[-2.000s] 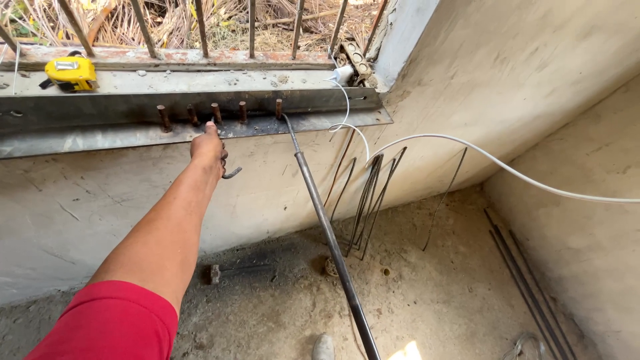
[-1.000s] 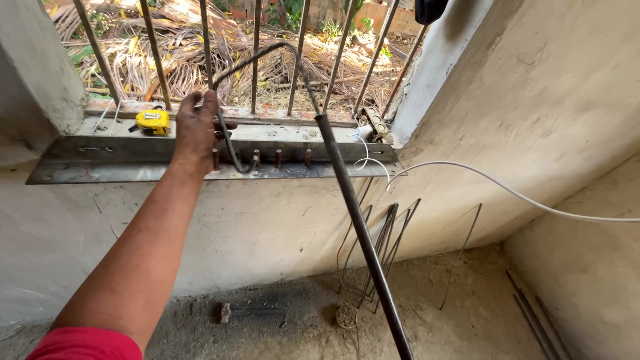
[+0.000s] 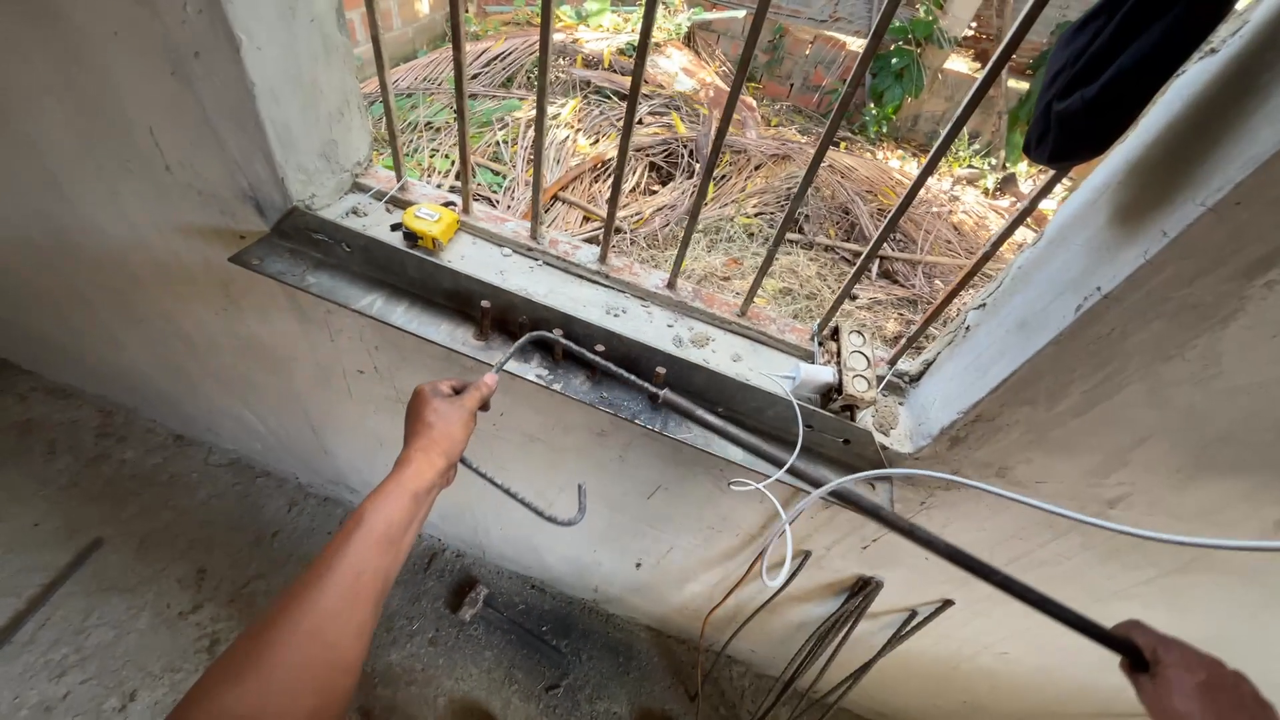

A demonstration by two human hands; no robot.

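My left hand is closed around a bent steel rebar, whose hooked lower end hangs in front of the wall. The rebar's upper part curves over the metal angle plate and enters the end of a long steel pipe. At the lower right, my right hand grips the pipe's other end. Several short upright steel pegs stand on the plate, and the bend of the rebar lies among them. Whether the rebar touches the pegs I cannot tell.
A yellow tape measure sits on the window sill, below the metal window bars. A white cable crosses over the pipe near an electrical box. Bent rebars lean against the wall. A hammer lies on the floor.
The rebar and pipe, raised above the plate one second ago, are now lower, with the rebar's bend at the pegs. My right hand has come into view on the pipe.
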